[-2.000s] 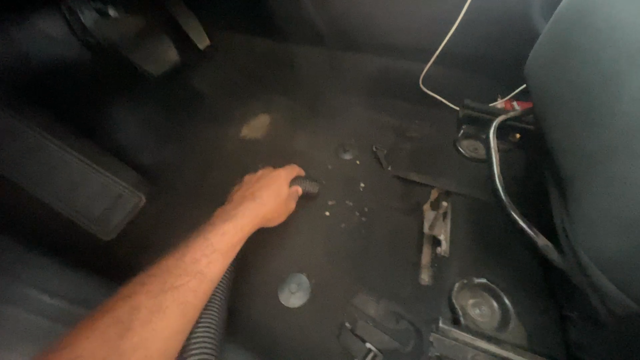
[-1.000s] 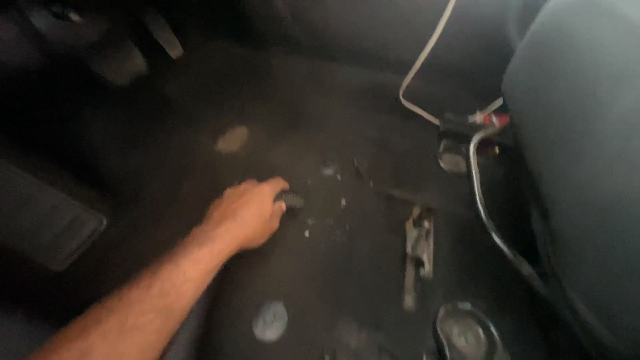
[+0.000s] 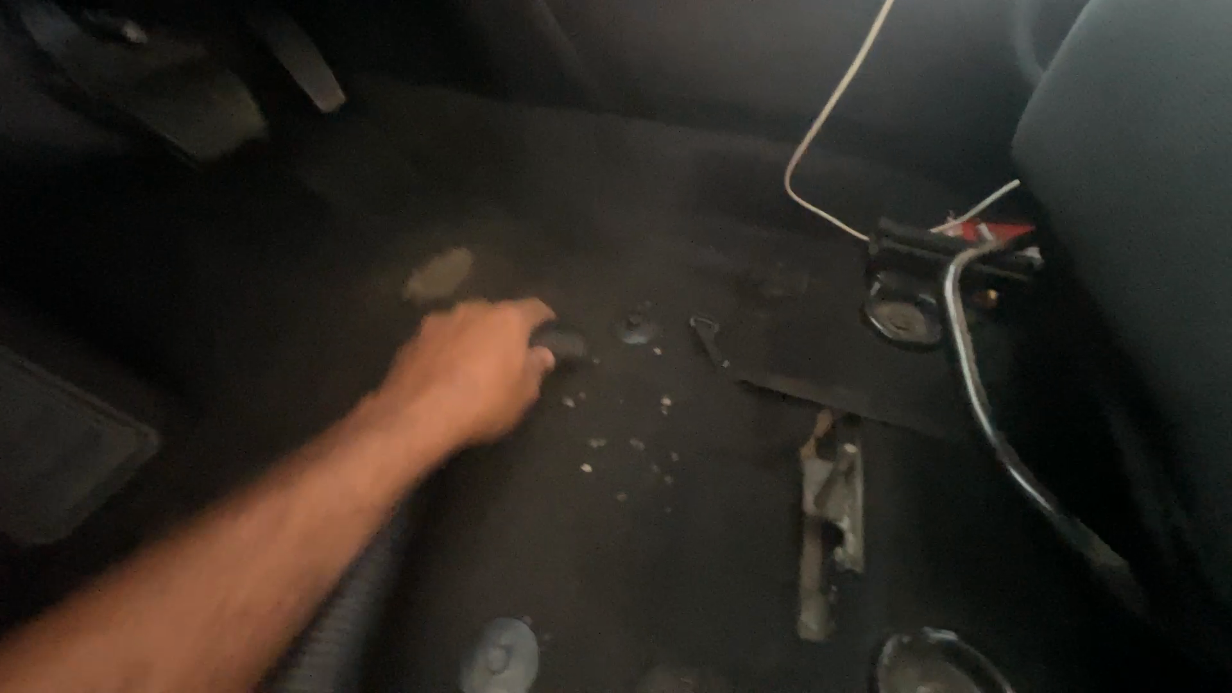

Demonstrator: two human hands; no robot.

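My left hand [image 3: 481, 371] reaches in from the lower left, its fingers closed around the dark end of a hose [image 3: 566, 344], low over the car's floor carpet. Below my forearm, part of a grey ribbed hose [image 3: 332, 616] shows; the stretch between it and my hand is hidden. Small pale crumbs [image 3: 664, 404] lie scattered on the dark carpet [image 3: 597, 568], just right of and below the hose end. A pale tan patch [image 3: 440, 274] marks the carpet above my hand. My right hand is out of view.
Pedals [image 3: 313, 72] hang at the upper left. On the right are a seat [image 3: 1145, 192], its curved metal bar [image 3: 977, 395], a white cable [image 3: 813, 144] and a red item [image 3: 1001, 232]. A metal bracket [image 3: 833, 520] stands in a carpet slit. A round fastener [image 3: 500, 656] sits near the bottom.
My left hand stays closed on the hose end, over the same part of the carpet near the crumbs. The view has shifted somewhat between frames.
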